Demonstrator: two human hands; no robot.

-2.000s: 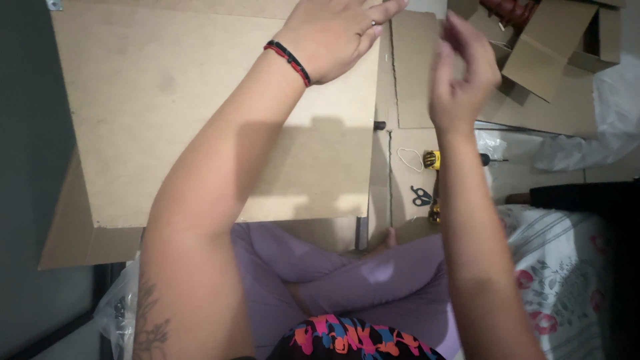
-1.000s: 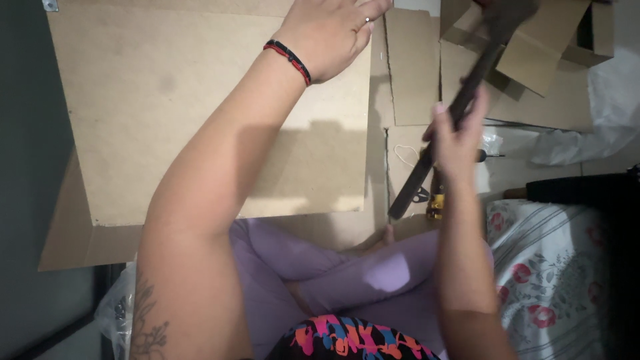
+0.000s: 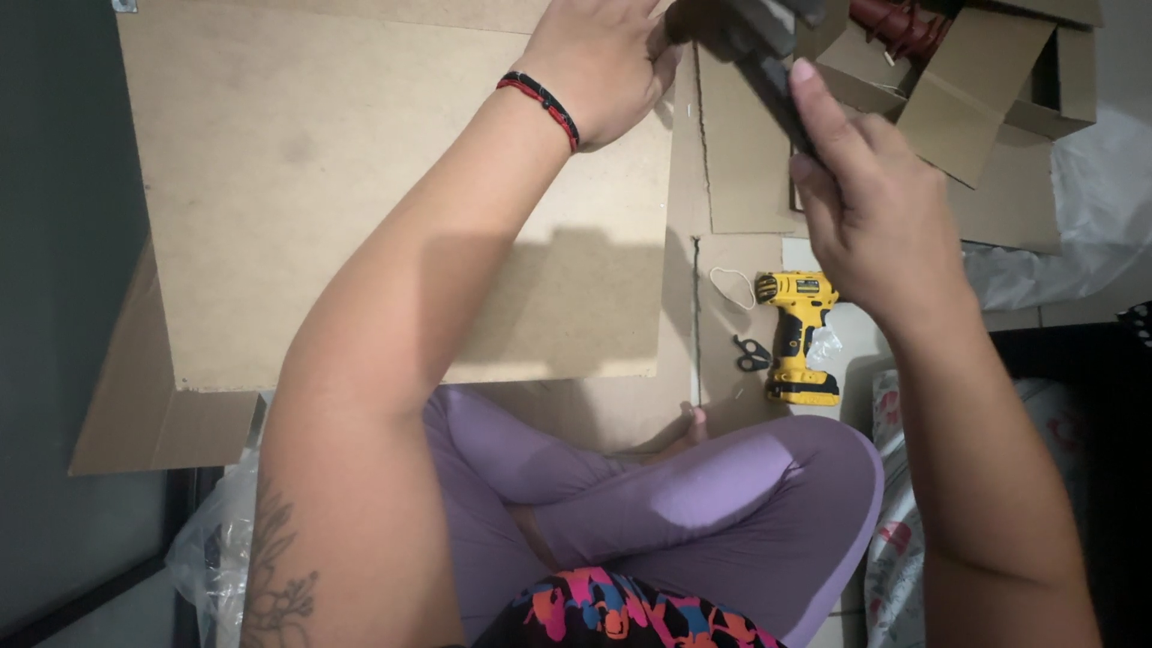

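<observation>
My left hand (image 3: 621, 76) rests at the upper right edge of a light fiberboard panel (image 3: 297, 180); its fingertips lie partly behind the tool head, so whether they pinch something cannot be told. In my right hand (image 3: 877, 189) is the dark handle of a hammer (image 3: 778, 99), its blurred head at the top of the view, close beside the left fingers. Below the right hand, a yellow and black cordless drill (image 3: 796, 337) lies on the cardboard, with small black scissors (image 3: 751, 354) and a loose rubber band or string loop (image 3: 733, 286) to its left.
Opened cardboard boxes (image 3: 976, 90) holding something dark red stand at the upper right, with clear plastic wrap (image 3: 1062, 234) beside them. A cardboard flap (image 3: 162, 387) sticks out below the panel at left. My crossed legs (image 3: 648, 495) are near the panel's lower edge.
My right hand was empty two seconds ago and held the hammer one second ago. Since then the hammer head has swung left, over beside my left hand, which stays at the panel's edge.
</observation>
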